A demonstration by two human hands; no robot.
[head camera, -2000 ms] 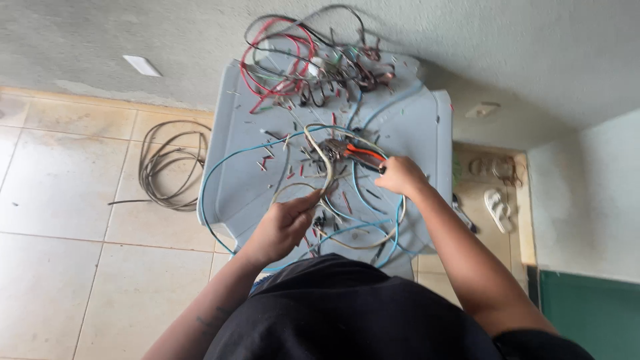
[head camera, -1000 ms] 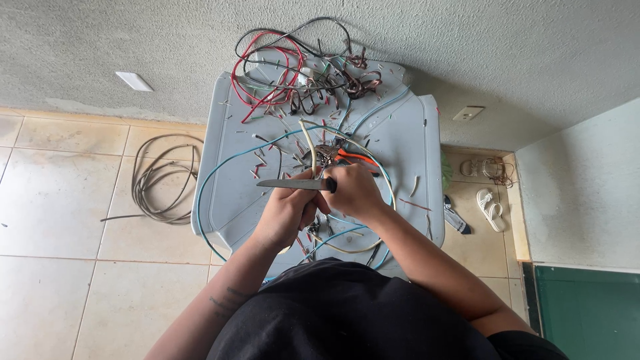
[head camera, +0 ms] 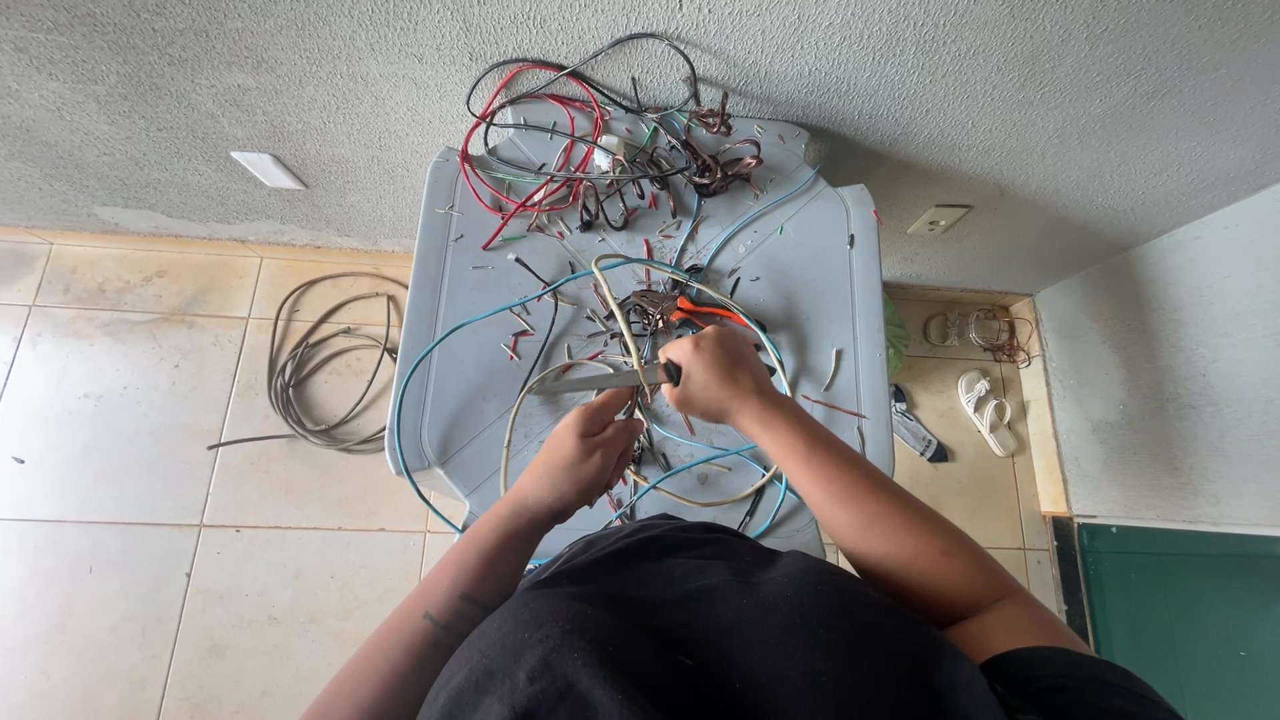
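My right hand [head camera: 718,372] grips the dark handle of a knife [head camera: 605,381], whose blade points left and lies across a cream-coloured cable [head camera: 622,322]. Just below the blade, my left hand [head camera: 582,450] pinches the cable between thumb and fingers. Pliers with orange handles [head camera: 712,312] rest on the grey plastic table [head camera: 810,260], right above my right hand. A blue cable [head camera: 440,345] loops widely around both hands. Cut bits of cable and insulation lie scattered beneath; the exact contact of blade and cable is partly hidden.
Red wire [head camera: 470,165], black cable [head camera: 640,40] and bundles of brown wire [head camera: 715,170] are heaped at the table's far end, near the wall. A grey cable coil [head camera: 290,385] lies on the floor at left. White sandals [head camera: 985,412] and a sock [head camera: 917,425] are on the right.
Two seconds ago my right hand was at the orange-handled pliers; now it holds the knife. Since one second ago the hands have moved apart, and the blade now lies across the cable.
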